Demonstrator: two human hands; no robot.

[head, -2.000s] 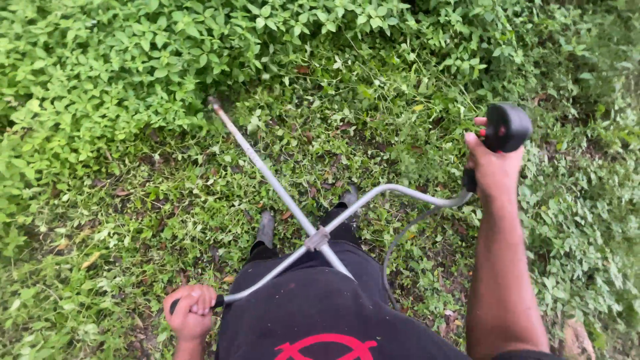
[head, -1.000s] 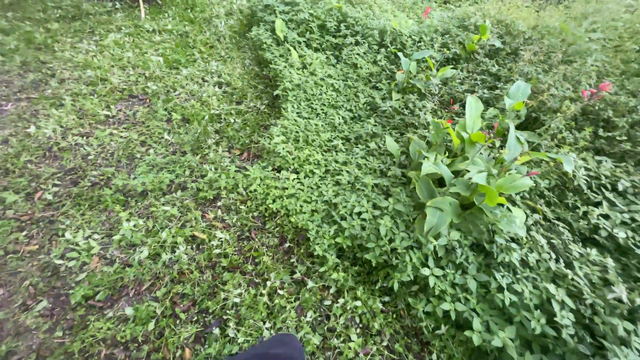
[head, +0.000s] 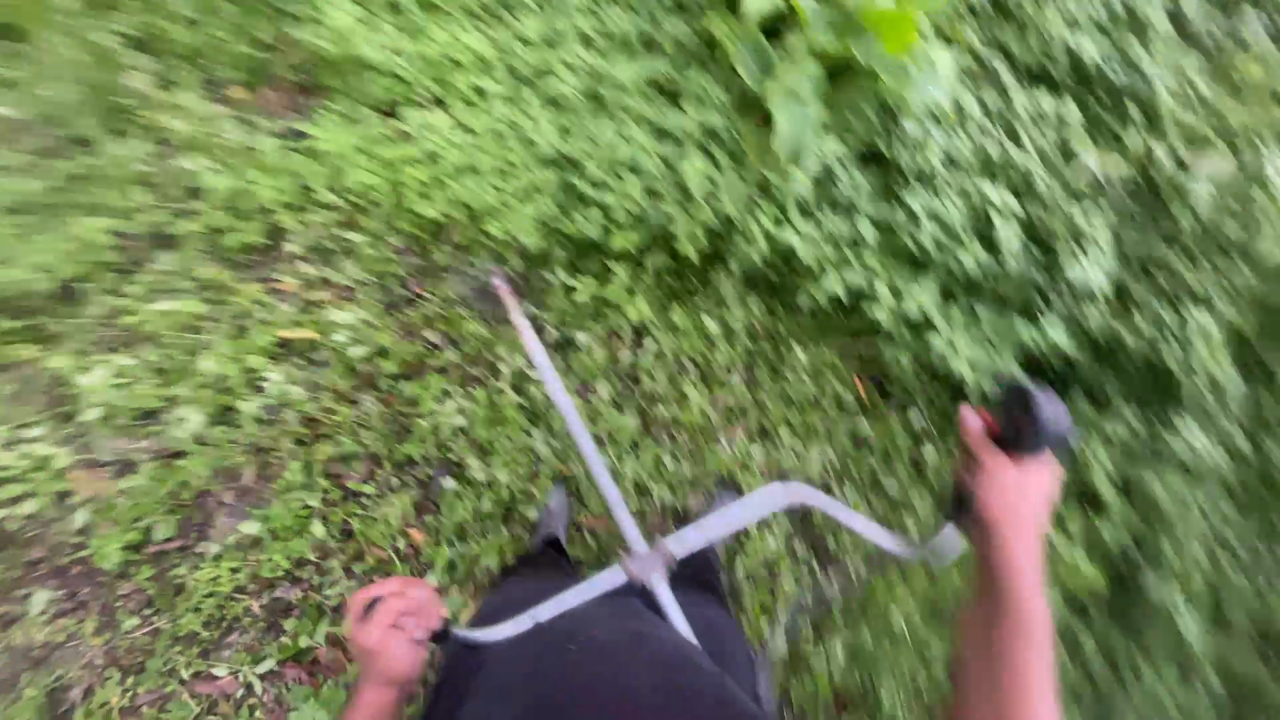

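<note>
A brush cutter's metal shaft (head: 575,415) runs up and to the left from my waist, its far end low among the plants; the cutting head there is blurred. Its curved handlebar (head: 740,515) crosses the shaft at a clamp (head: 648,562) in front of my thighs. At lower left my left hand (head: 395,625) is closed round the handlebar's left grip. My right hand (head: 1010,490) holds the black right grip, with the black control housing (head: 1035,420) and a bit of red at its top.
Dense leafy plants (head: 1010,230) fill the upper and right sides, with a broad-leaved plant (head: 795,95) at the top. Low, patchy growth with bare soil (head: 70,610) and dead leaves lies at left. My boots (head: 553,515) stand just beyond the handlebar.
The view has swung widely, away from the tool and back down to it. Two seconds ago both hands also held the handlebar. The red flowers seen one second ago are out of view.
</note>
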